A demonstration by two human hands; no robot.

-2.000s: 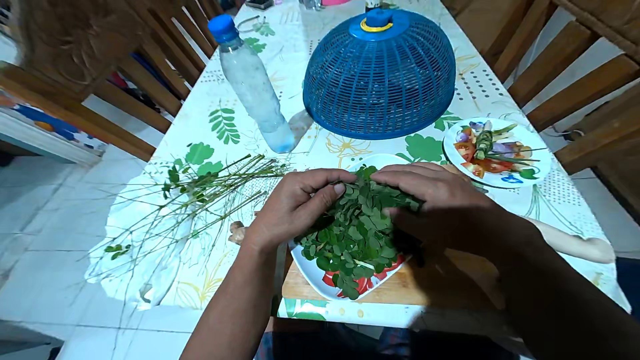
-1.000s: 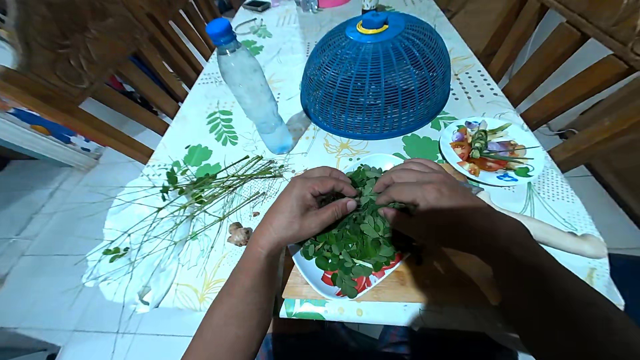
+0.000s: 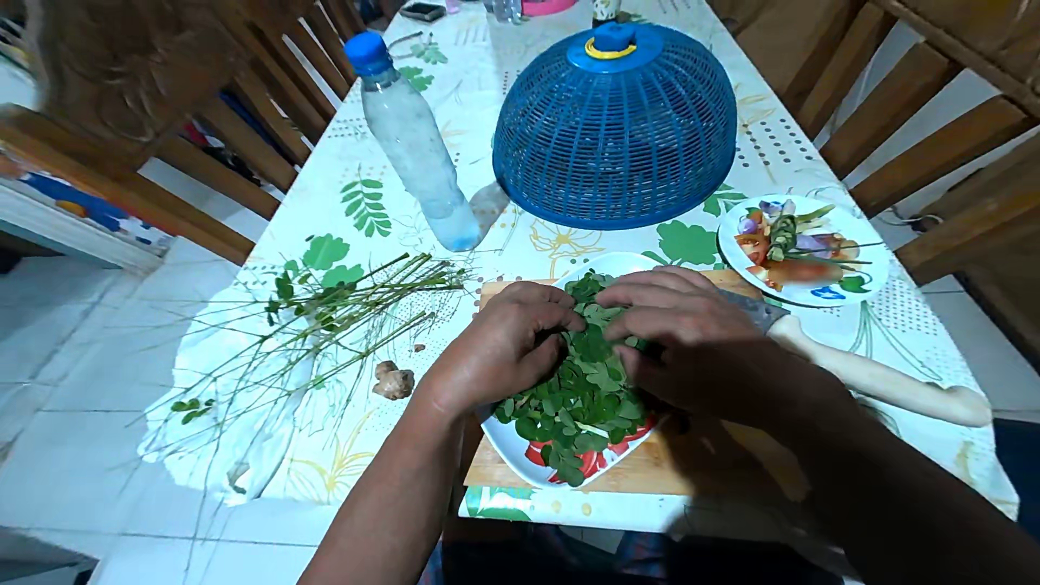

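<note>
A heap of small green leaves (image 3: 597, 382) lies on a white plate with a red pattern (image 3: 520, 455), which rests on a wooden cutting board (image 3: 691, 463). My left hand (image 3: 516, 341) touches the heap from the left with its fingers curled. From the right, my right hand (image 3: 682, 333) lies over the leaves, fingers bent; its fingertips are partly among them. Whether either hand pinches a leaf is hidden. Left of the board, thin green stems (image 3: 357, 309) lie spread out near a piece of ginger root (image 3: 393, 380).
A plastic bottle with a blue cap (image 3: 414, 154) stands beyond the stems. Behind the board is a blue mesh food cover (image 3: 615, 138). On the right are a plate of cut vegetables (image 3: 873, 264) and a long pale root or handle-like object (image 3: 894, 382). Wooden chairs flank the table.
Both hands stay over the leaf heap, with the fingers shifting a little. The right hand's fingers have spread over the top of the leaves since one second ago.
</note>
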